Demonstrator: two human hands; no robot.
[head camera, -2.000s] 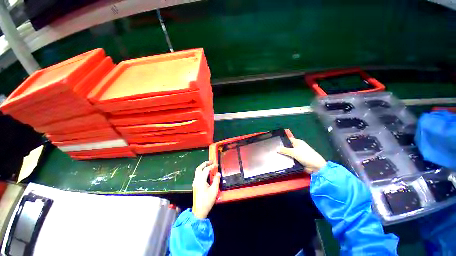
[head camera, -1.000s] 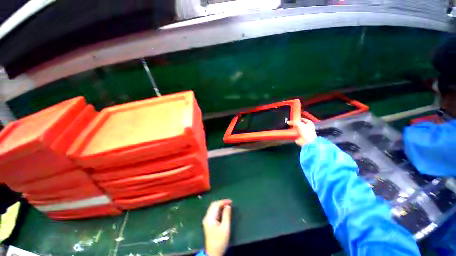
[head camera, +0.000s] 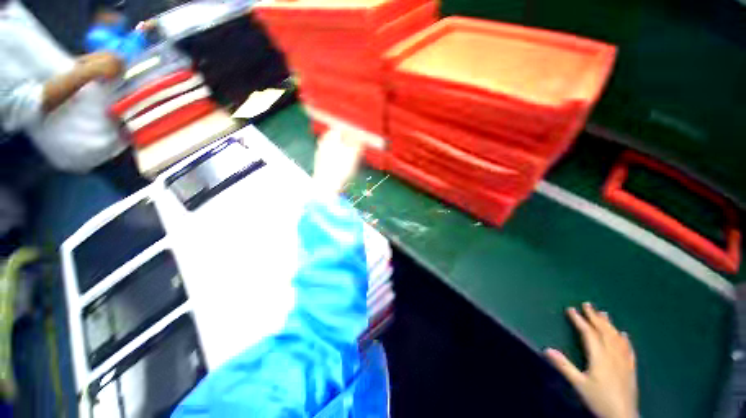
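My left hand (head camera: 337, 159) is blurred and reaches to the foot of the left stack of orange trays (head camera: 343, 61); its fingers are unclear, and I cannot tell whether it grips anything. My right hand (head camera: 601, 359) is open and empty, fingers spread over the green bench. A second orange tray stack (head camera: 499, 73) stands beside the first. On the left, a white foam tray (head camera: 237, 253) holds several tablet units, one (head camera: 214, 171) at its far end and others (head camera: 135, 306) along its left side. My left sleeve covers part of the foam tray.
A red-orange frame (head camera: 675, 211) lies at the right across a pale strip (head camera: 634, 237). At the upper left, a person's arm (head camera: 78, 82) is beside stacked red and white trays (head camera: 172, 106). A pale yellow sheet (head camera: 260, 103) lies near the bench edge. A dark gap runs below the bench.
The view has swung left and down. My right hand has let go of the red-orange frame with the dark unit. My left hand has moved from the bench to the left tray stack.
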